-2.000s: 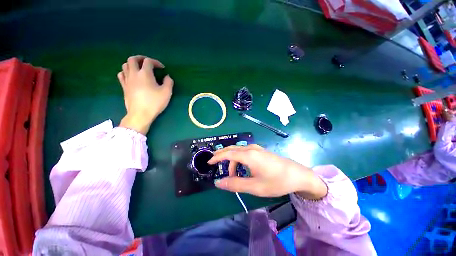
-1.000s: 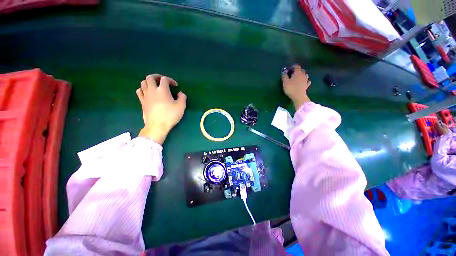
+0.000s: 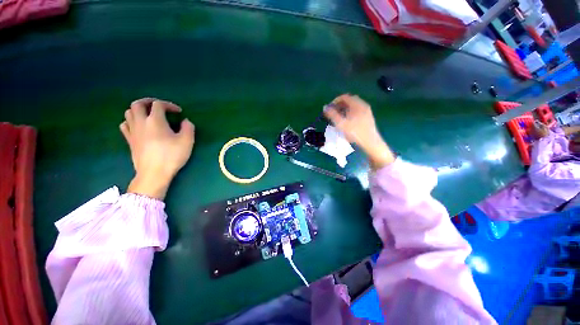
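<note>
The black test jig (image 3: 219, 244) lies on the green bench, with a white-violet glowing socket (image 3: 246, 226) and a blue board (image 3: 282, 222). A white USB cable (image 3: 294, 263) runs from the board toward me. My right hand (image 3: 359, 127) is over the white wipe (image 3: 337, 147), its fingertips close together near a round black unit (image 3: 313, 137). A small dark shape shows at the fingertips; whether it is held is unclear. The unit lies beside a dark shiny clump (image 3: 288, 141). My left hand (image 3: 156, 149) rests left of the tape ring, fingers curled and apart, with nothing visible in it.
A yellow-tan ring (image 3: 221, 159) and a slim dark rod (image 3: 317, 169) lie behind the jig. Red trays (image 3: 18, 222) stand at the left edge. Another black unit (image 3: 385, 84) lies farther off. A person's pink sleeve (image 3: 552, 149) is at the far right, near red trays.
My right hand went from the jig to the far unit, then came back toward the wipe. A round unit now lies beside the clump. The socket, dark at first, glows. My left hand stays resting.
</note>
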